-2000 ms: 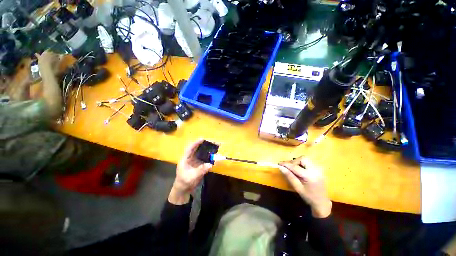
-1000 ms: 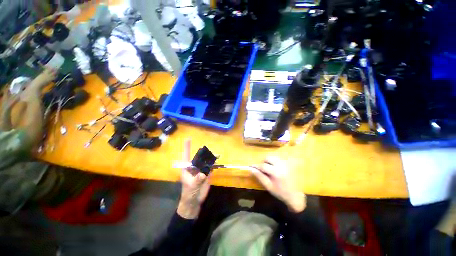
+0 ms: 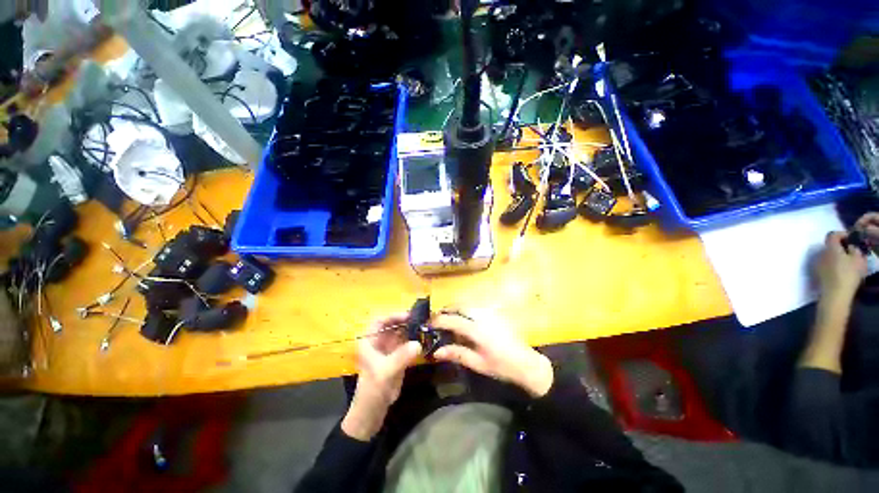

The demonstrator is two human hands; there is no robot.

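Observation:
A small black housing (image 3: 421,327) is held between both hands over the bench's front edge. My left hand (image 3: 386,351) grips its left side with thumb and fingers. My right hand (image 3: 487,349) grips its right side with the fingertips. A thin cable lead (image 3: 308,347) runs out to the left from the housing over the orange bench (image 3: 328,298). The lead's free end is blurred. The black electric screwdriver (image 3: 468,183) hangs upright above the white screw feeder (image 3: 424,207), beyond the hands.
A blue bin (image 3: 318,248) of black parts stands left of the feeder; a larger blue bin (image 3: 761,207) stands right, above a white sheet (image 3: 761,270). Wired units (image 3: 559,193) lie between. Black blocks (image 3: 183,279) lie left. A person's hands (image 3: 843,260) show at right.
My right hand has moved from the lead to the housing. The lead now points left instead of right. The view has turned to the right, and the screwdriver hangs more upright.

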